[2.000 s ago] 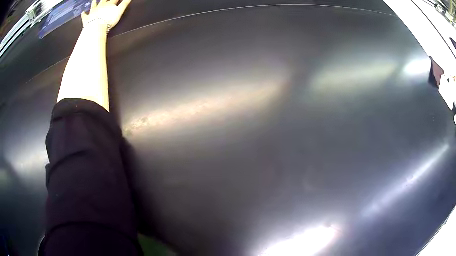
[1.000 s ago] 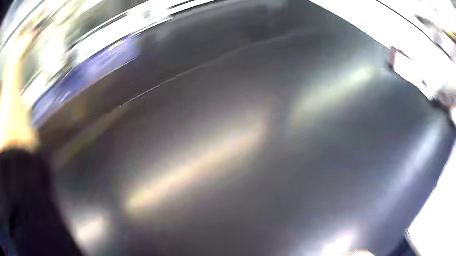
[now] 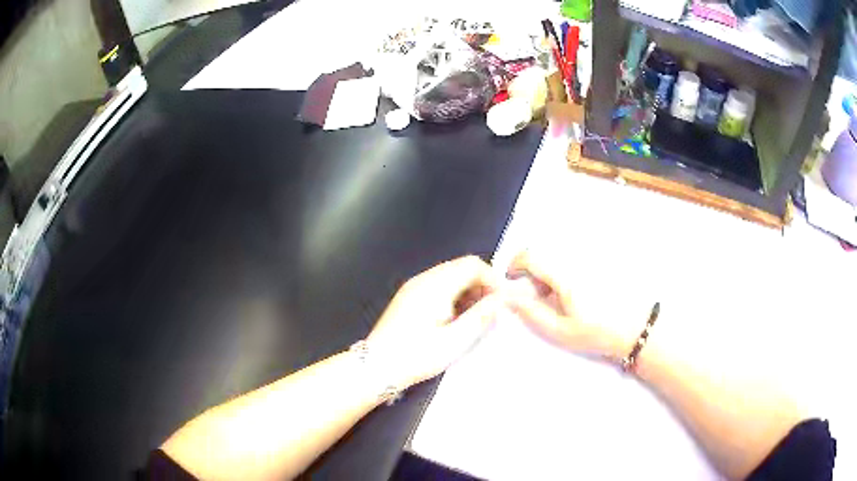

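Observation:
My left hand (image 3: 440, 312), bare with a thin bracelet, is in the middle of the view over the edge between the black table and the white surface. My right hand (image 3: 556, 308), with a beaded bracelet, is over the white surface. The fingertips of both hands meet, with fingers curled. The spot between the fingertips is overexposed, so I cannot tell whether they hold something small. No template shows.
The black table (image 3: 235, 207) lies left, the white surface (image 3: 564, 413) right. A dark desk shelf (image 3: 686, 193) with small bottles stands back right. A clear bag (image 3: 451, 85), pens (image 3: 569, 52) and a dark maroon piece (image 3: 324, 94) lie at the back.
The view has swung right, from the black table to the white surface and shelf. My left hand has come from the far left to meet my right hand in the middle.

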